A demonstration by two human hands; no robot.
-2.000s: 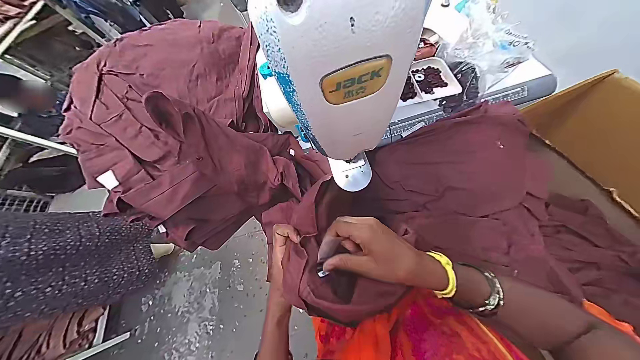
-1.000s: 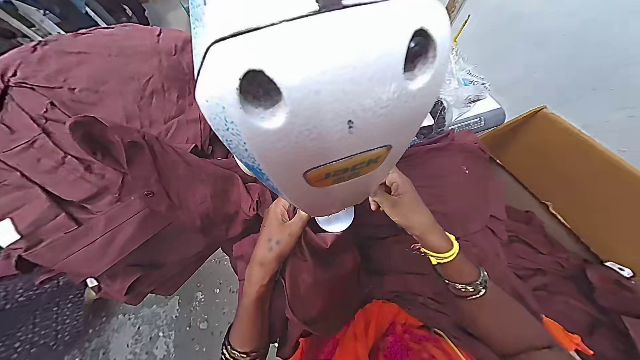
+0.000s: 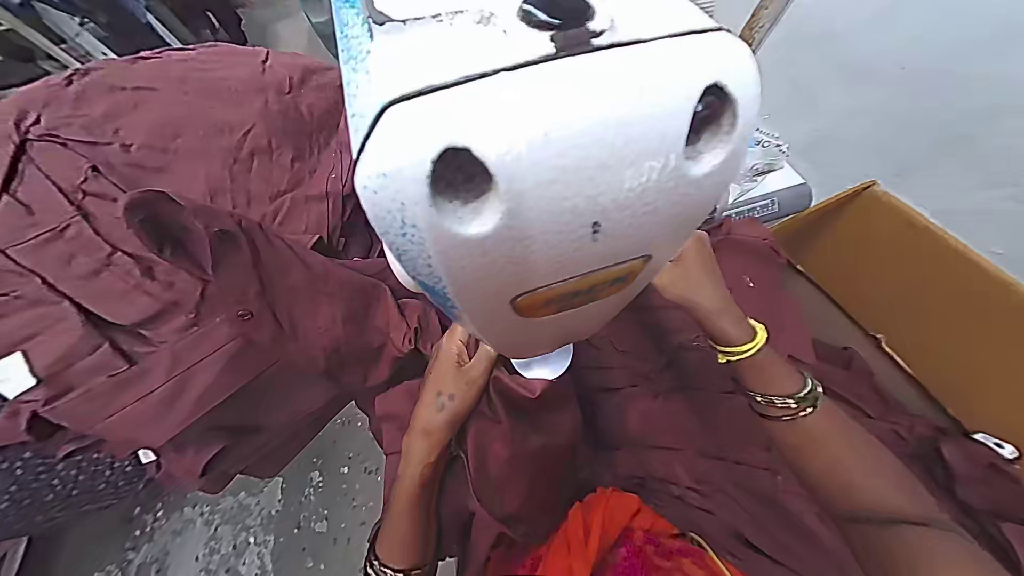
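Observation:
The white head of a Jack sewing machine point(image 3: 560, 192) fills the upper middle and hides the needle area. Below its lower edge a round white part point(image 3: 544, 364) shows. My left hand point(image 3: 460, 368) is at the machine's lower left edge, fingers closed on maroon fabric point(image 3: 528, 440); its fingertips are partly hidden. My right hand point(image 3: 696, 280) is at the machine's right side, over the maroon cloth, with its fingertips hidden behind the head, so its hold cannot be seen. Maroon cloth also spreads beneath my right forearm.
A large heap of maroon garments point(image 3: 184, 144) lies on the left, one with a button. On the right stands an open cardboard box point(image 3: 920, 312). A clear plastic bag point(image 3: 764, 156) lies behind the machine. Gray worn floor point(image 3: 320, 488) shows at lower left.
My right hand has moved from the cloth in front of the machine to its right side. My left hand has come up to its lower edge. The view has shifted closer over the machine head.

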